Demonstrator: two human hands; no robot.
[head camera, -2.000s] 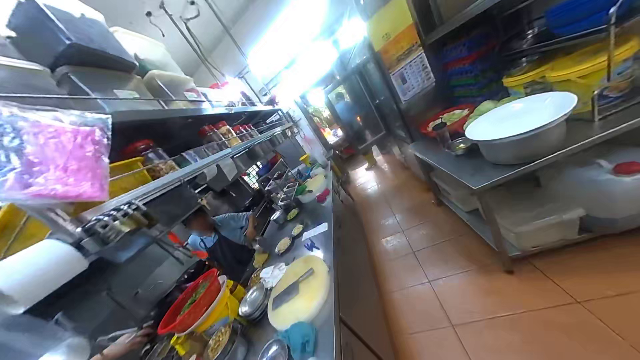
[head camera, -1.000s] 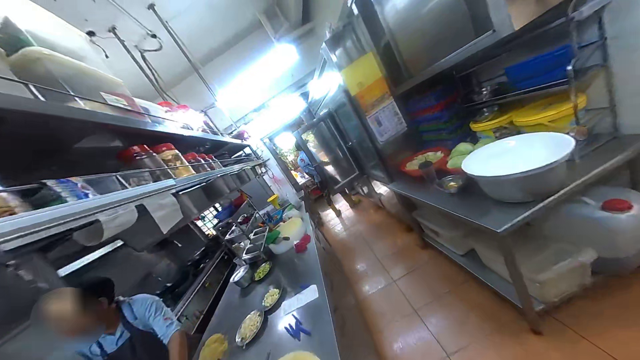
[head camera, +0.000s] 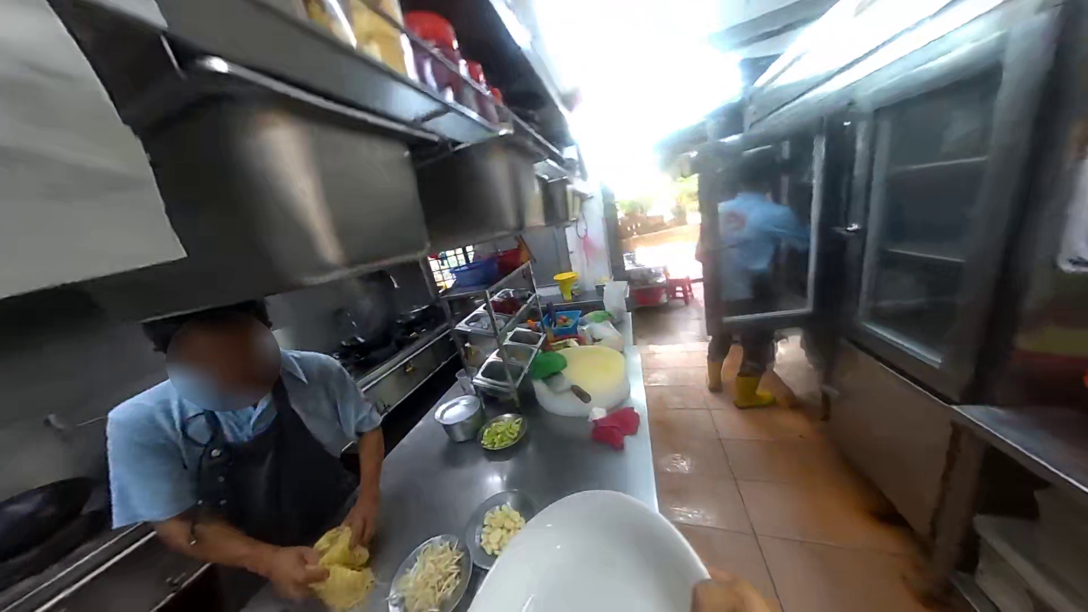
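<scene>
My right hand (head camera: 727, 592) grips the right rim of a white oval plate (head camera: 591, 557) at the bottom middle of the view. My left hand is out of sight. Left of the plate, on the steel counter, lie a metal dish of bean sprouts (head camera: 431, 578) and a metal dish of pale cut pieces (head camera: 501, 529). Farther along stand a dish of green sliced vegetable (head camera: 501, 432), a lidded metal pot (head camera: 459, 416), a red cloth (head camera: 615, 427) and a round yellowish cutting board (head camera: 592, 376). A co-worker's hands hold a yellow item (head camera: 342, 568) across the counter.
The co-worker (head camera: 255, 459) in an apron stands behind the counter (head camera: 544, 467). A rack of metal trays (head camera: 501, 340) stands farther along. Another person (head camera: 748, 246) in yellow boots is at the glass-door fridge (head camera: 926, 212). A steel table (head camera: 1037, 438) is at right; shelves (head camera: 340, 68) hang overhead.
The white oval plate and my right hand have come into view at the bottom. The view has moved along the counter and turned. The large white basin at right is out of view.
</scene>
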